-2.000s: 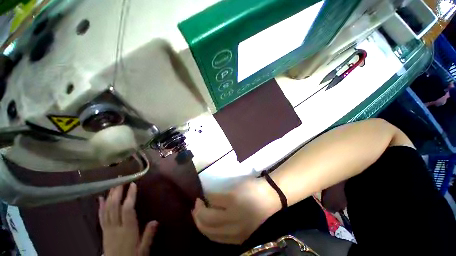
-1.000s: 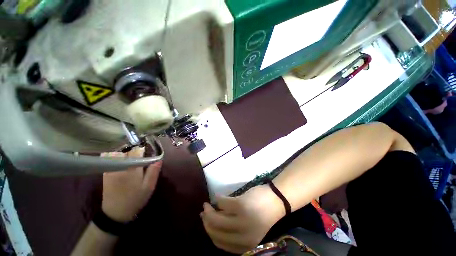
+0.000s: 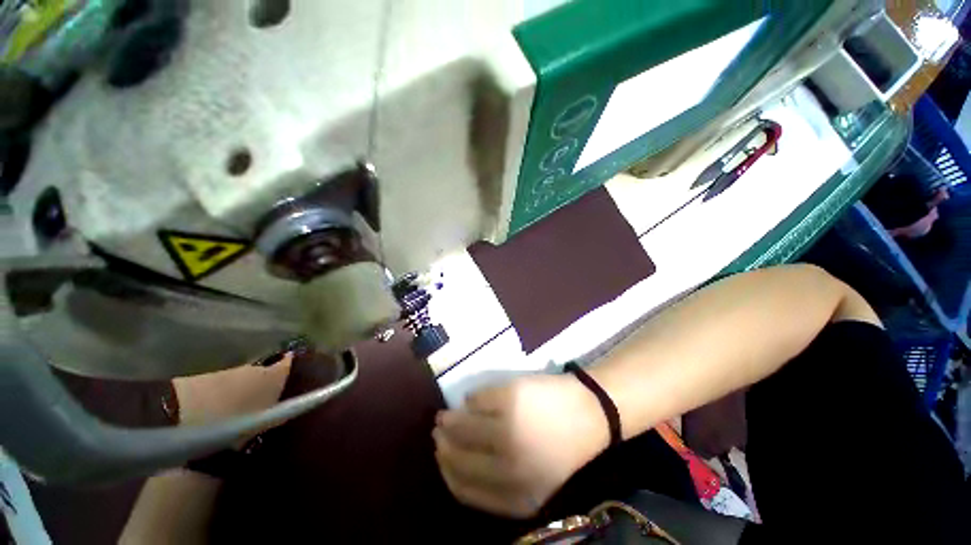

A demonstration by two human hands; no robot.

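Observation:
A large dark brown garment panel (image 3: 357,447) lies left of and under the needle area (image 3: 413,303) and hangs over the table's front edge. My right hand (image 3: 511,442) grips the panel's right edge, just in front of the dark block (image 3: 429,341) beside the foot. My left hand (image 3: 229,392) lies over the panel behind the pale curved guard; its fingers are hidden by the guard and the machine head, so its grip does not show. A small brown fabric piece (image 3: 570,266) lies flat right of the needle, under the green control panel (image 3: 554,128).
The cream machine head (image 3: 426,160) with a yellow warning triangle (image 3: 202,253) fills the upper left. Red and black snips (image 3: 742,160) lie at the table's right. Blue crates (image 3: 937,149) stand beyond the table. Gold-framed eyeglasses or a similar object (image 3: 596,522) show at the bottom edge.
My left hand has moved from the open panel in front of the guard to behind it, towards the machine head. My right hand stays at the panel's edge. The view has shifted slightly.

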